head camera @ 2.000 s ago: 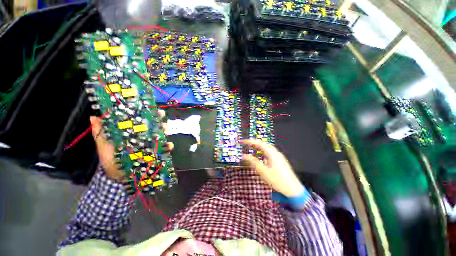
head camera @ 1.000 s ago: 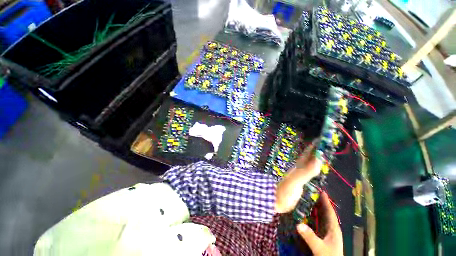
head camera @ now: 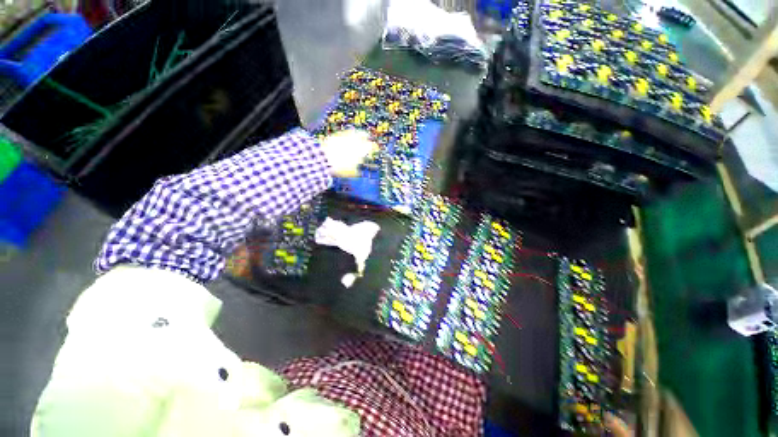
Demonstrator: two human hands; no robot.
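My left hand [head camera: 348,154] reaches over the rows of small circuit boards [head camera: 388,102] on the blue sheet [head camera: 362,186]; its fingers are blurred and their grip cannot be made out. Three long circuit board panels lie on the dark mat: one [head camera: 422,265] in the middle, one [head camera: 480,294] beside it, and one [head camera: 584,341] at the right. A skin-coloured patch at that last panel's lower end looks like the fingertips of my right hand [head camera: 616,423], mostly cut off by the bottom edge. A crumpled white wipe [head camera: 350,239] lies left of the panels.
A short board [head camera: 290,247] lies partly behind my left sleeve. Black crates [head camera: 205,111] with green strips stand at left. Black stacked trays [head camera: 554,145] with boards stand at the far right. A pale rail [head camera: 638,282] edges the green conveyor [head camera: 699,299]. A white bundle [head camera: 431,34] lies at the back.
The panel that was held up in my hands now lies on the mat at the right. My left hand has moved left to the blue sheet. My right hand has mostly left the picture.
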